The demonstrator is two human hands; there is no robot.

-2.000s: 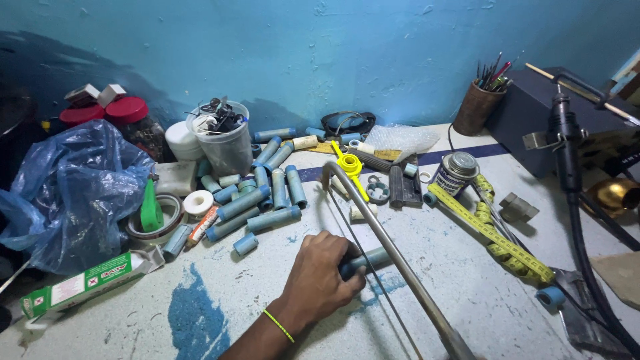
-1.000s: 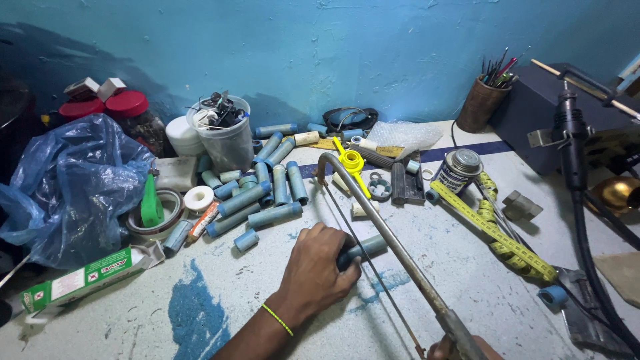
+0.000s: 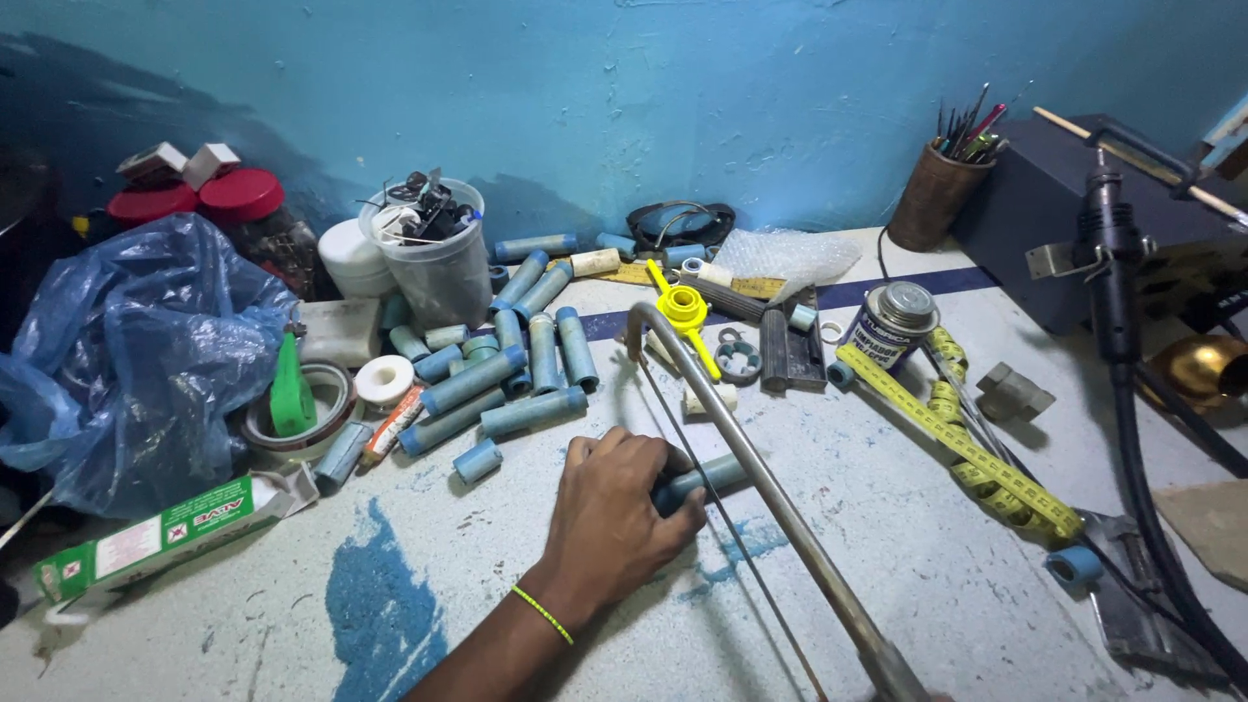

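My left hand (image 3: 624, 517) is closed around a short blue-grey plastic pipe (image 3: 721, 472), pressed to the white tabletop, with the pipe's right part sticking out past the thumb. A hacksaw (image 3: 759, 463) with a curved metal tube frame slants from the middle down to the bottom edge. Its thin blade crosses over the pipe, just right of my thumb; whether the teeth touch the pipe, I cannot tell. The saw's handle and my right hand lie beyond the lower edge. Behind my left hand lies a pile of similar pipe pieces (image 3: 475, 378), with a yellow plastic tool (image 3: 682, 306) beside it.
At the left are a blue plastic bag (image 3: 146, 361), a green and white carton (image 3: 175, 536) and tape rolls (image 3: 298, 405). A tub of small parts (image 3: 439, 273) stands behind. To the right are a metal can (image 3: 887, 327), a yellow measuring tape (image 3: 960, 444) and a black-handled torch (image 3: 1116, 273).
A second ago my right hand showed at the bottom edge by the hacksaw's near end; now it is out of view. My left hand has stayed on the pipe.
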